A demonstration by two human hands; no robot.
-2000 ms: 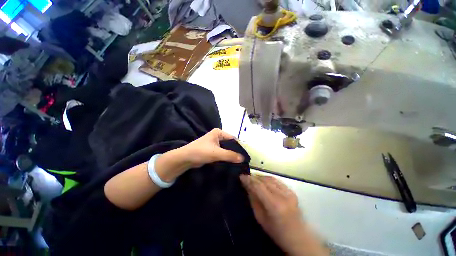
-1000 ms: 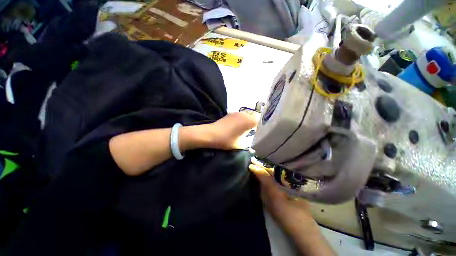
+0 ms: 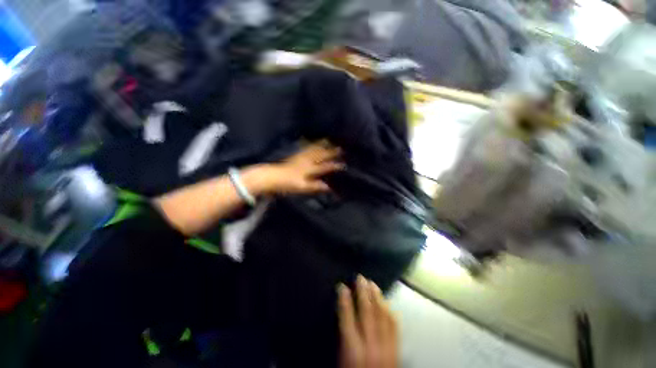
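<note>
The frame is blurred. The black garment (image 3: 302, 251) covers the lap and the table left of the sewing machine head (image 3: 507, 180), with its edge close to the needle area. My left hand (image 3: 306, 171), with a pale band on the wrist, lies on top of the cloth with fingers spread. My right hand (image 3: 369, 327) is at the bottom edge, partly cut off, fingers extended along the cloth near the table's front edge. Green strips (image 3: 128, 207) and whitish strips (image 3: 202, 149) show on the cloth. The needle and presser foot cannot be made out.
Dark snips (image 3: 583, 338) lie on the machine bed at the lower right. A grey cloth heap (image 3: 460, 43) is behind the machine. A brown piece (image 3: 350, 61) shows past the garment at the table's far side. Blurred cloth piles fill the upper left.
The view has swung. My left hand has moved from the needle area back onto the garment and opened. My right hand has come away from the needle, toward me. More whitish strips show.
</note>
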